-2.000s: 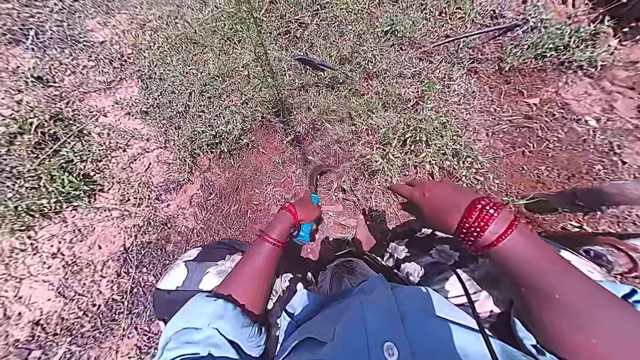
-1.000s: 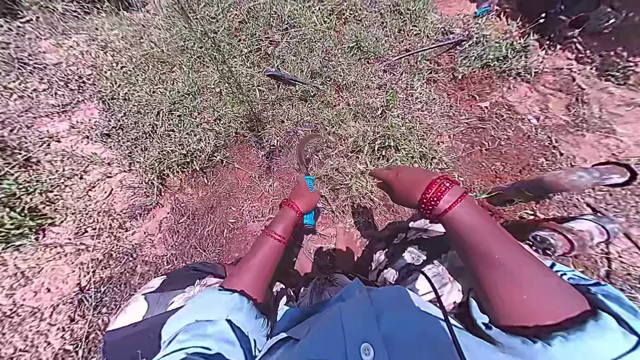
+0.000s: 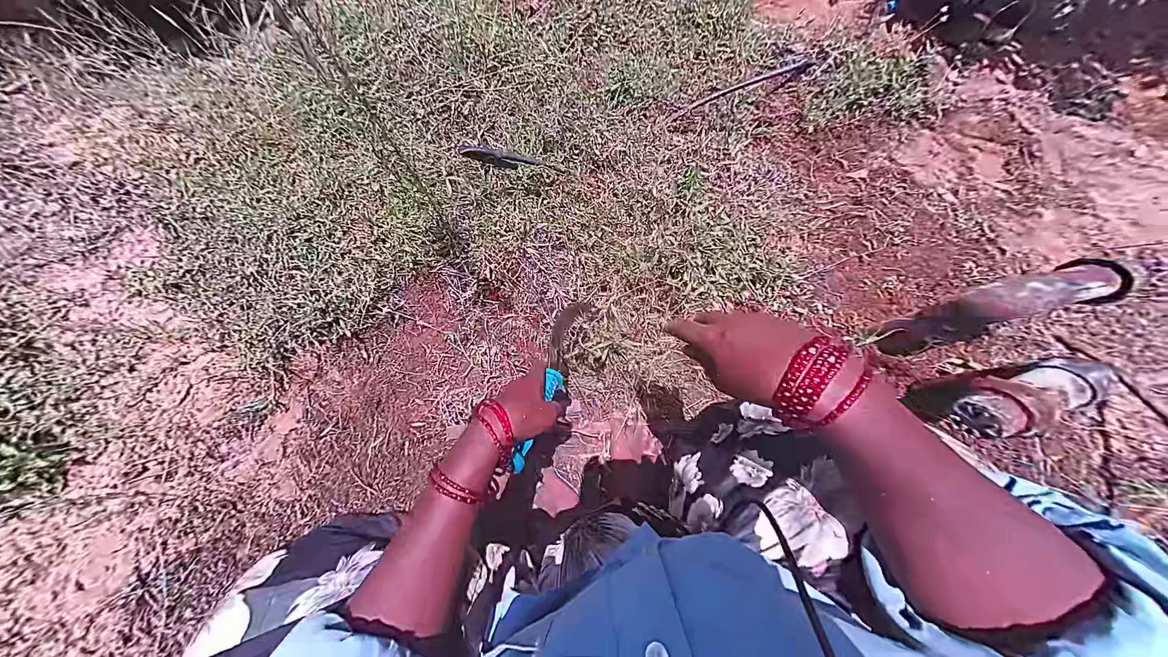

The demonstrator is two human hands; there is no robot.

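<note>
My left hand [image 3: 529, 408], with red bangles at the wrist, grips the blue-wrapped handle of a sickle [image 3: 564, 336]. Its dark curved blade points away from me, low over cut, dry-looking grass. To the right, my right hand [image 3: 730, 351], also with red bangles, is held palm down just above a patch of grass [image 3: 639, 328]. Its fingers point left towards the blade and look partly spread; nothing shows between them, though its underside is hidden. The blade and my right hand are apart.
A dark flat object [image 3: 497, 157] lies in the grass ahead. Beyond it to the right is a thin dark stick [image 3: 744, 87]. Two worn, tube-like objects [image 3: 1013, 306] lie at the right. Patterned cloth [image 3: 803, 529] covers my knees, and a dark cable hangs over it.
My left hand still grips the sickle, whose blade has changed its angle slightly. My right hand stays to its right over the grass. The view has shifted somewhat.
</note>
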